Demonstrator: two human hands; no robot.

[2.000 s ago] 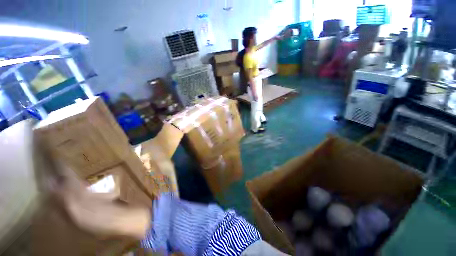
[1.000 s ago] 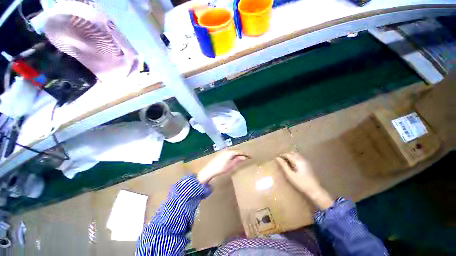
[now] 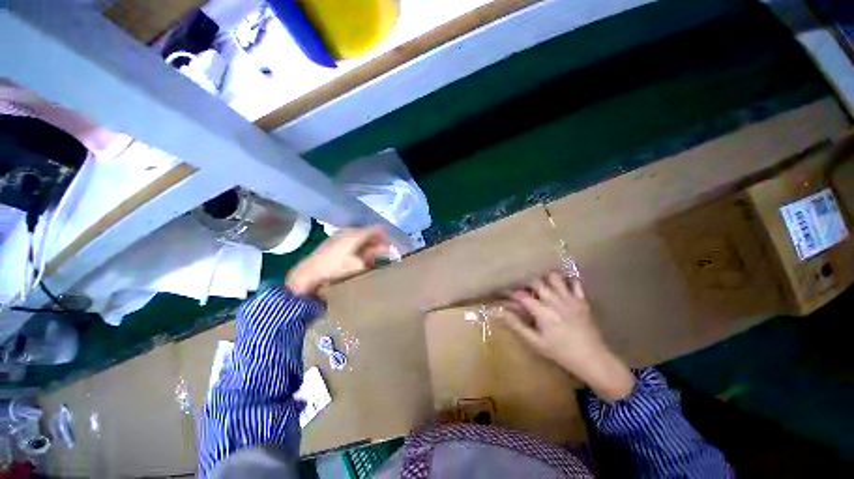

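Observation:
A small brown carton (image 3: 478, 360) lies on the cardboard-covered bench against my body, its top closed, with a printed icon near its lower edge. My right hand (image 3: 557, 323) rests on its upper right part with fingers spread. My left hand (image 3: 339, 260) is off the carton, up and left near the bench's back edge, fingers bent; whether it holds anything small cannot be told. White papers (image 3: 314, 397) lie partly behind my left sleeve. A small white curled item (image 3: 331, 352) lies beside them.
A second carton (image 3: 791, 243) with a white barcode label stands at the right. Behind the bench runs a dark green belt (image 3: 562, 122) with a clear jar (image 3: 253, 221) and a plastic bag (image 3: 382, 196). A white shelf post (image 3: 187, 122) slants across the left. A green crate (image 3: 370, 458) shows below.
The view has moved from the floor area to the bench, then closer. My left hand has left the carton and moved up and left. My right hand has opened its fingers on the carton.

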